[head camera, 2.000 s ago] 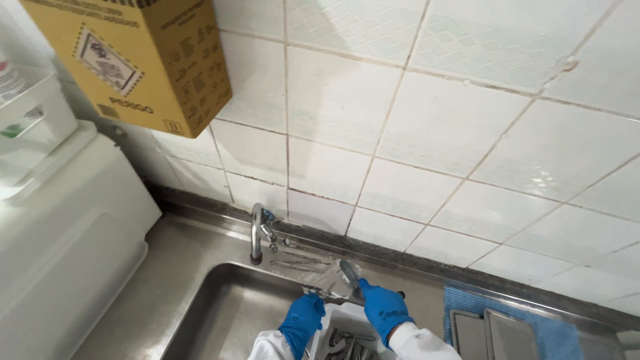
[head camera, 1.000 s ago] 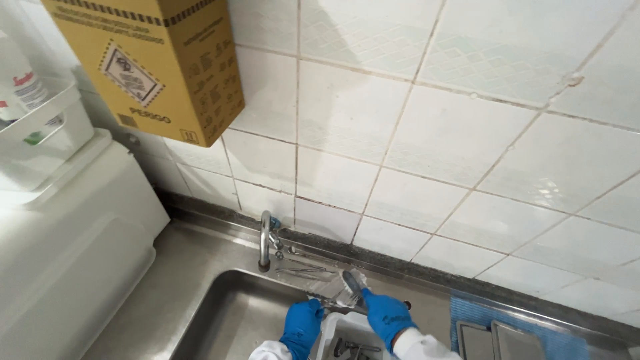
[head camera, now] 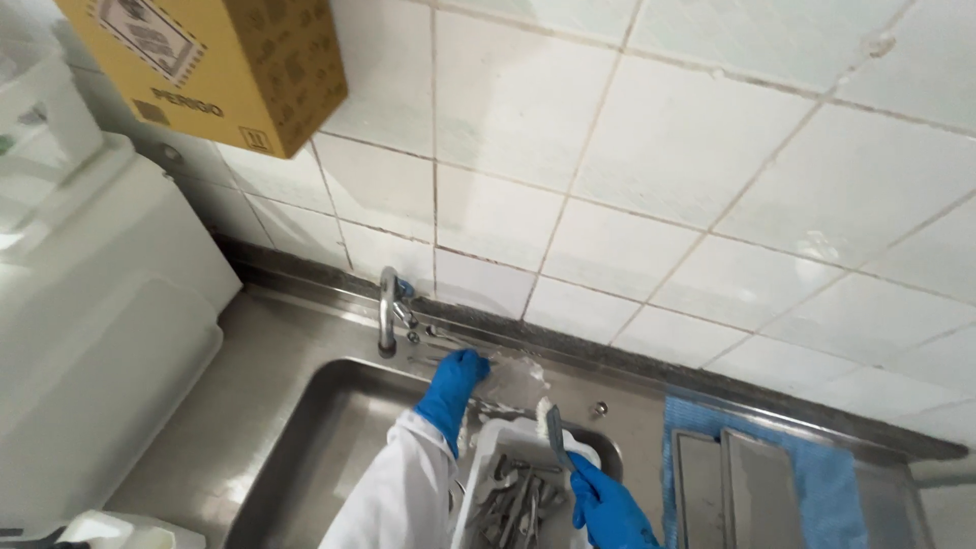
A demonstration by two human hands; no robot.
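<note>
My left hand point(head camera: 455, 381), in a blue glove, is on the steel ledge behind the sink, by several thin metal instruments point(head camera: 427, 358); whether its fingers hold one of them is hidden. My right hand point(head camera: 606, 496), also gloved in blue, grips the grey handle of a scrubbing brush point(head camera: 555, 431) with pale bristles turned to the left. Below the brush a white plastic tub point(head camera: 488, 450) stands in the sink point(head camera: 305, 427), with many metal instruments point(head camera: 522, 503) in it. A wet, clear patch point(head camera: 515, 379) lies on the ledge between my hands.
The faucet point(head camera: 387, 313) rises left of my left hand. A yellow cardboard box point(head camera: 229, 84) hangs at upper left, above a white appliance or cabinet point(head camera: 114, 305). At right, metal trays point(head camera: 759, 488) lie on a blue cloth point(head camera: 827, 488). A small metal piece point(head camera: 600, 409) sits on the ledge.
My left hand has moved from the tub's edge up to the instruments on the ledge. My right hand, still with the brush, has drawn back from the ledge toward the tub's right side.
</note>
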